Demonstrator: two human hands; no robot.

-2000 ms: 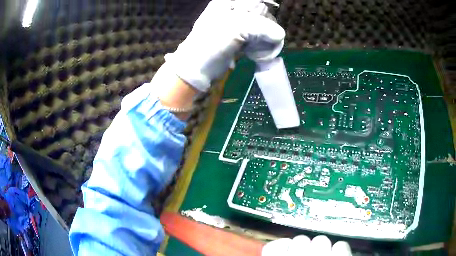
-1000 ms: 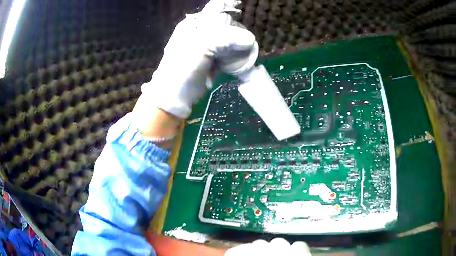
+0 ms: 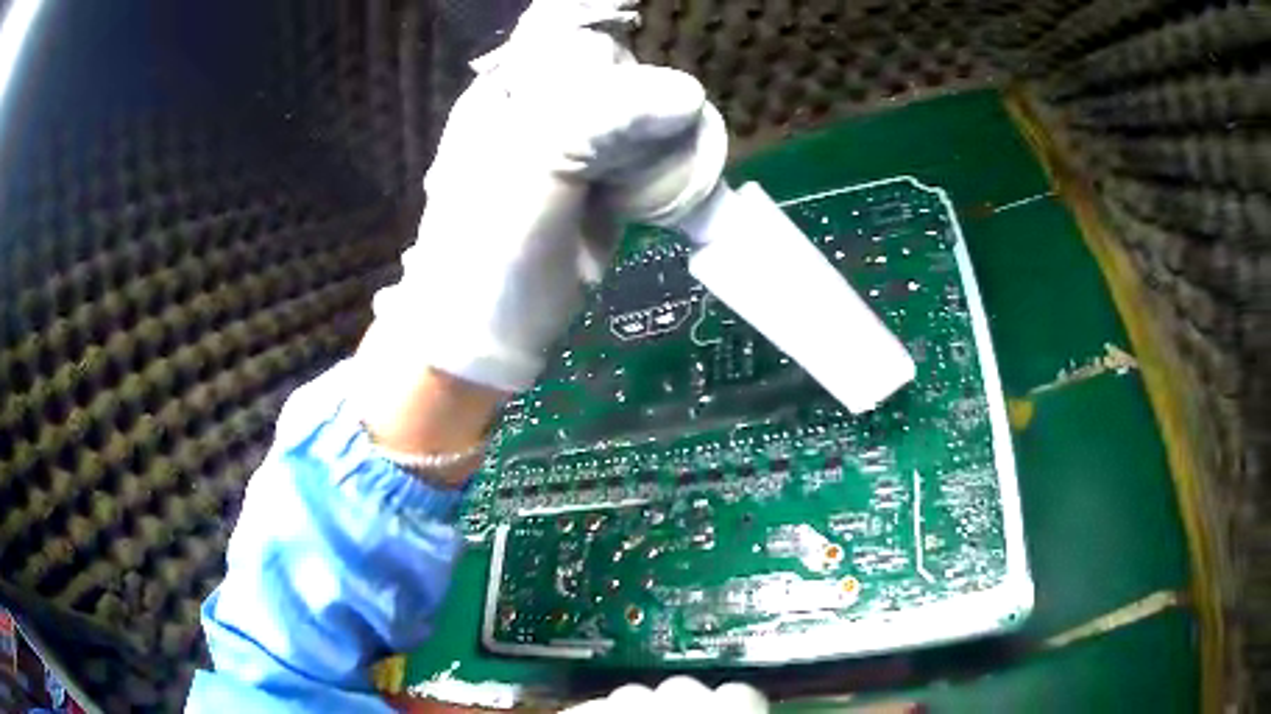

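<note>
A large green circuit board [image 3: 725,488] lies solder side up, with a pale border and shiny solder dots. My left hand [image 3: 544,195], in a white glove, is closed on a white tapered nozzle [image 3: 806,300] above the board. The nozzle tip points down and right, over the board's right half; any gap to the board cannot be judged. My left hand and forearm hide the board's upper left. My right hand [image 3: 676,697], also white-gloved, is cut off by the bottom edge at the board's near side. Only its fingers show; its grip is hidden.
The board lies on a green mat [image 3: 1101,488] with yellow taped edges and worn seams. Dark egg-crate foam [image 3: 181,377] curves around the left, back and right. A bright lamp [image 3: 17,42] shows at the upper left. A little red material shows along the bottom edge.
The nozzle has moved right across the board, from its middle to its right half. The view has shifted, so board and mat appear further left. Less of the right hand and red material shows.
</note>
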